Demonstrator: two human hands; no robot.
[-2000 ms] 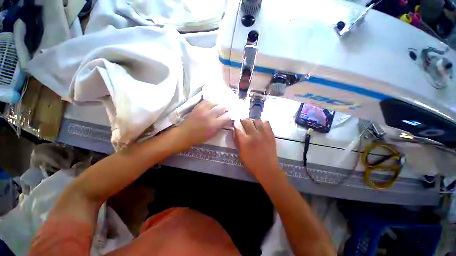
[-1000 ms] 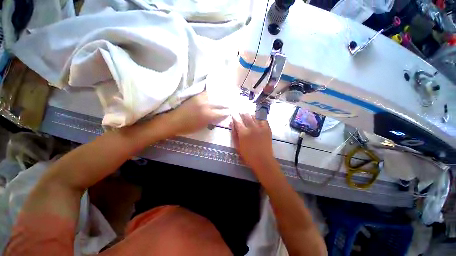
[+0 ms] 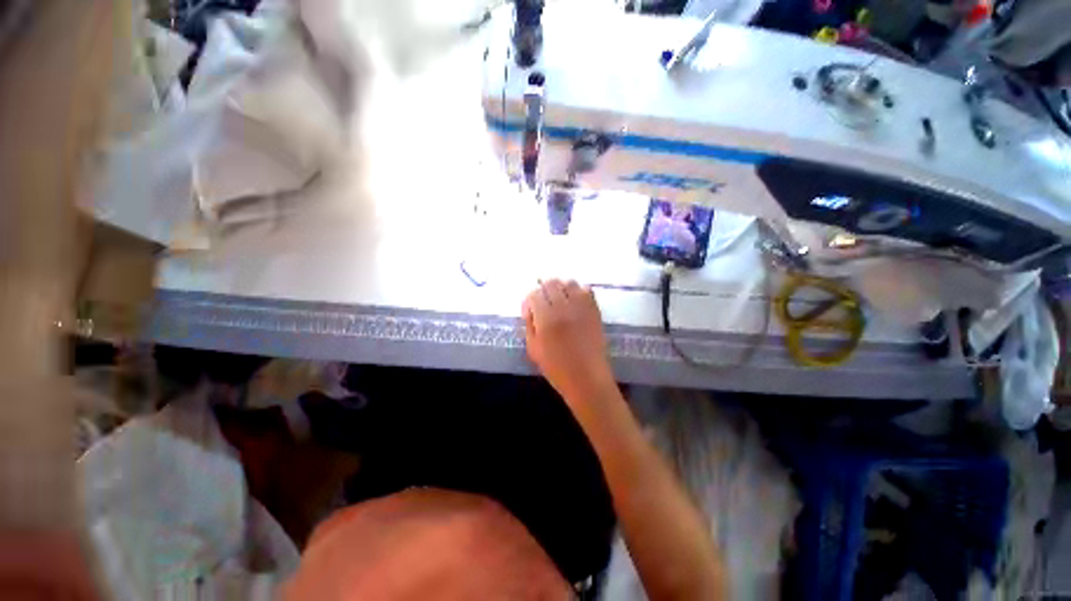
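The white sewing machine (image 3: 693,147) stands at the back, its presser foot and needle area (image 3: 560,211) brightly lit. My right hand (image 3: 564,323) rests at the table's front edge, just below the presser foot, fingers curled and close together; whether anything is under them is hidden. My left arm is a large blur along the left rim; its hand is not visible. The cream cloth (image 3: 264,141) lies bunched on the left of the table, away from the needle. A small thin dark item (image 3: 472,274) lies on the white table left of my right hand.
A smartphone (image 3: 677,231) with a cable lies right of the needle. A yellow coil (image 3: 820,319) lies farther right. The table's grey edge (image 3: 388,326) has ruler-like markings. Pale cloth (image 3: 176,499) is below at the left, a blue plastic crate or stool (image 3: 928,470) below at the right.
My left hand has left the needle area and gone out of view at the left. The cream cloth has moved away to the left. My right hand stays near the presser foot; the view has shifted.
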